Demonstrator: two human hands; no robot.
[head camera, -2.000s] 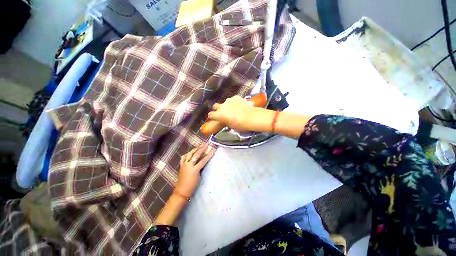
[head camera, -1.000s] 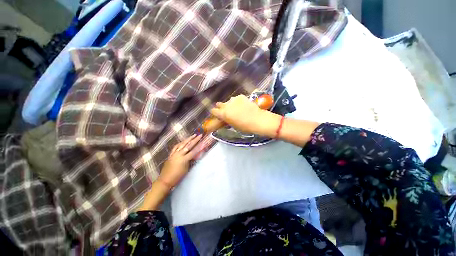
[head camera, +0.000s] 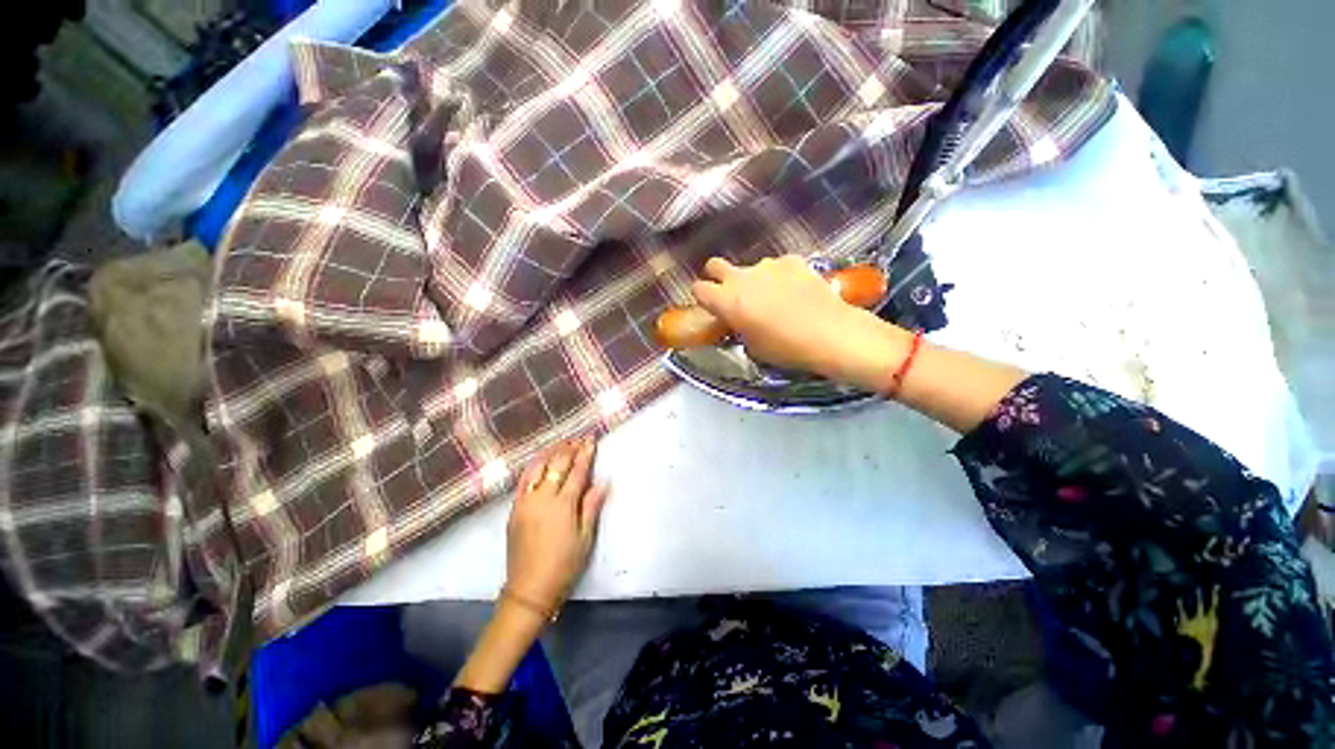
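The brown plaid garment (head camera: 586, 161) lies bunched over the table, its long straight hem running diagonally near me. My right hand (head camera: 776, 307) is closed around the orange-brown wooden handle of the steam iron (head camera: 761, 388). The iron's pointed metal plate sits at the hem, its tip towards the left; part of it is hidden by my hand. My left hand (head camera: 552, 512) lies flat, fingertips on the garment's hem edge and palm over the white cover, left of and nearer me than the iron. It grips nothing.
The white table cover (head camera: 761, 512) shows near me and at the right. A hose (head camera: 974, 132) rises from the iron. A long pale padded arm (head camera: 220, 132) stands beyond the table at left. A blue bin (head camera: 337, 673) is below the front edge. More plaid cloth hangs at the left.
The view has shifted, so the table appears turned. My left hand has moved back from beside the iron's tip, leaving a wider gap along the hem. My right hand still holds the iron.
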